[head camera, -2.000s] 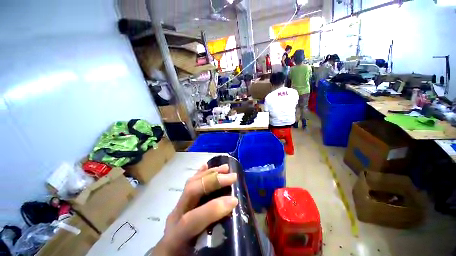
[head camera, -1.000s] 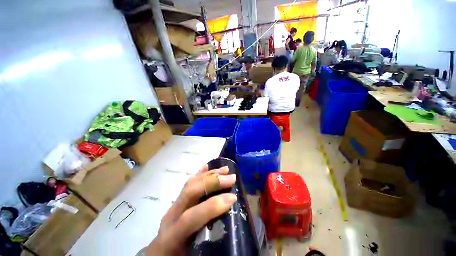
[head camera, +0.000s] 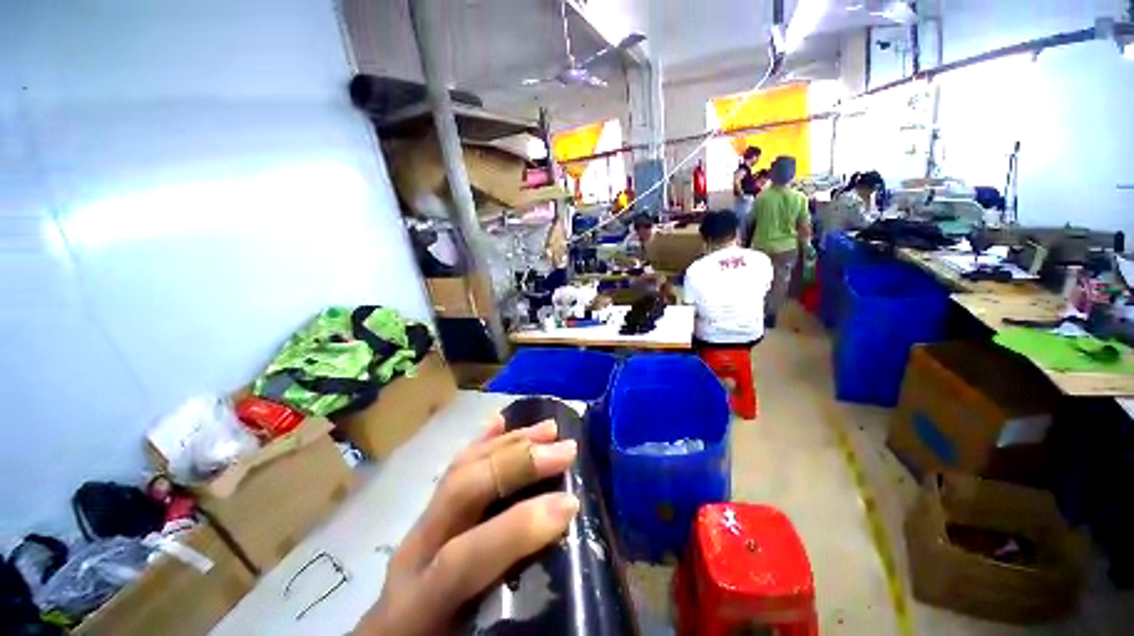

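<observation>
A dark shiny cylinder point(head camera: 575, 578), like a bottle or tumbler with scuffed pale patches, stands tilted at the bottom centre, close to the camera. My left hand point(head camera: 479, 522) comes from the lower left and is closed around its upper part. A ring shows on one finger. The cylinder's lower end is cut off by the frame. Thin dark wire eyeglasses point(head camera: 316, 581) lie on the white table point(head camera: 379, 522) left of my hand. My right hand is not in view.
Cartons point(head camera: 280, 482) line the left wall, with a green patterned bag point(head camera: 342, 358) on one. Blue bins point(head camera: 672, 478) and a red stool point(head camera: 750, 565) stand beyond and right of the table. More cartons point(head camera: 982, 547) are at right. Workers point(head camera: 728, 296) are farther back.
The view has tipped up and shifted, so the bins and stool sit lower than one second ago. My left hand keeps its hold on the cylinder.
</observation>
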